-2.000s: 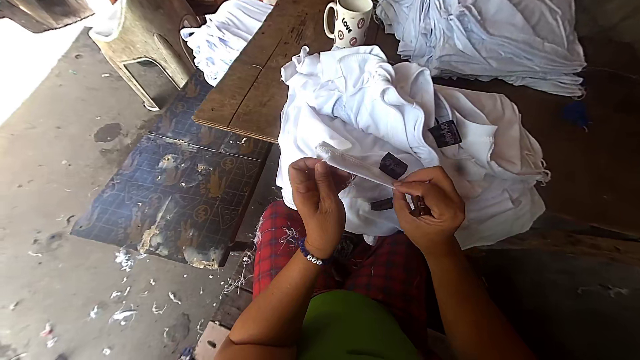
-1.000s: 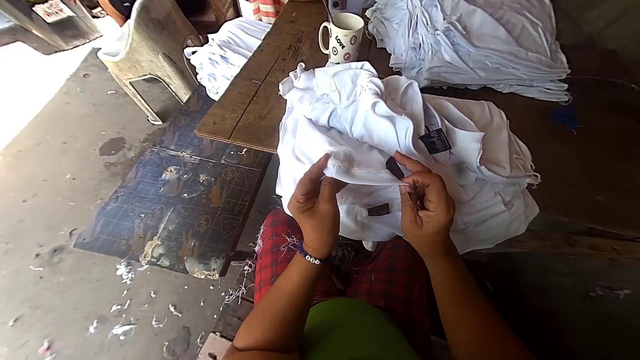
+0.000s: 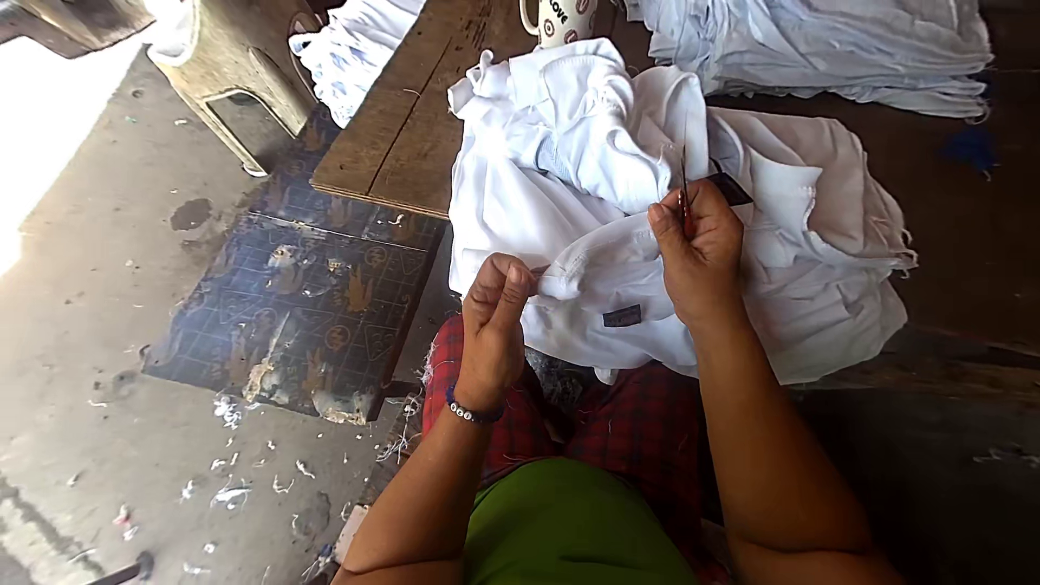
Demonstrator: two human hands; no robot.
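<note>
White garments lie heaped over the table edge and my lap, with dark labels showing on the cloth. My left hand pinches the edge of a white garment between thumb and fingers, at the near left of the heap. Farther right and higher, my right hand is closed around a small red-handled cutting tool, its thin pointed blade upward. The fingers of that hand also touch the white cloth; how much of it they grip is hidden.
A patterned mug stands behind the heap on the wooden table. More white garments are stacked at the back right. To the left are a worn plastic chair, a dark patterned board and a floor strewn with thread scraps.
My hands were close together at a cloth edge; now they are farther apart, the right one higher up. The red tool's blade now points upward in plain view.
</note>
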